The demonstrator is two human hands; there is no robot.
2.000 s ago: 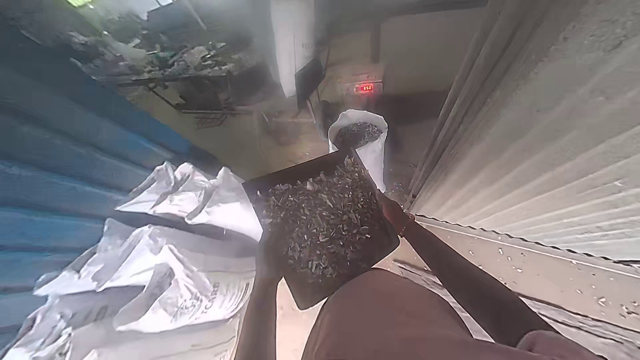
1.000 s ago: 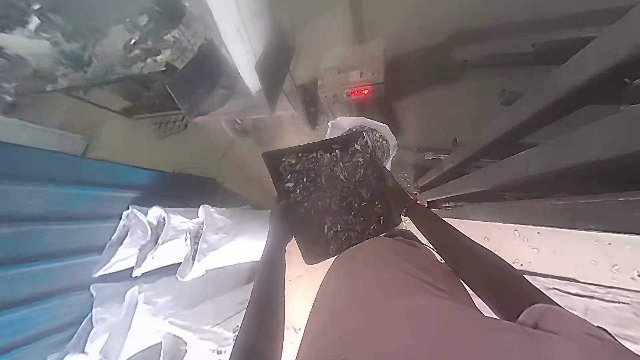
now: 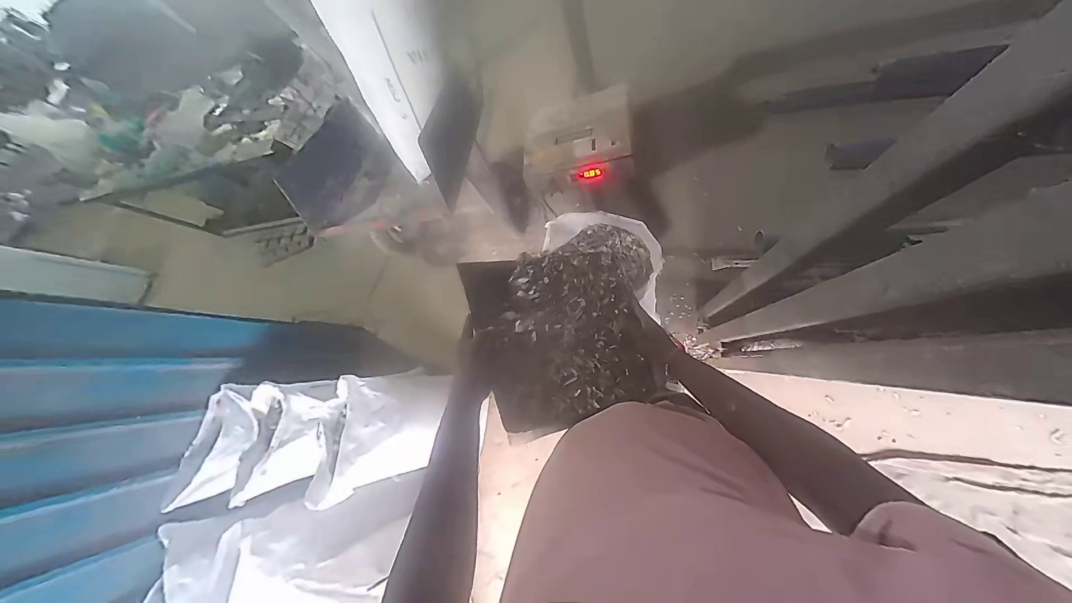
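Observation:
A dark square tray (image 3: 487,293) bearing loose shredded flakes (image 3: 578,335) is held between both my hands. My left hand (image 3: 476,360) grips its left side, and my right hand (image 3: 657,343) grips its right side; the fingers are mostly in shadow. Beyond the tray's far edge stands an open white sack (image 3: 571,224), filled near its mouth with similar flakes (image 3: 611,243). The flakes on the tray lie toward its far right and run up to those in the sack, so the border between them is hard to tell.
White woven sacks (image 3: 377,435) lie at the left beside a blue corrugated wall (image 3: 100,402). Behind the open sack stands a box with a red lit display (image 3: 590,173). Dark metal bars (image 3: 879,193) are at the right. A heap of mixed scraps (image 3: 167,126) is at the upper left.
The tray has moved forward over the near part of the open sack, and its flakes have shifted toward the far side, baring the tray's left part. The view has turned noticeably.

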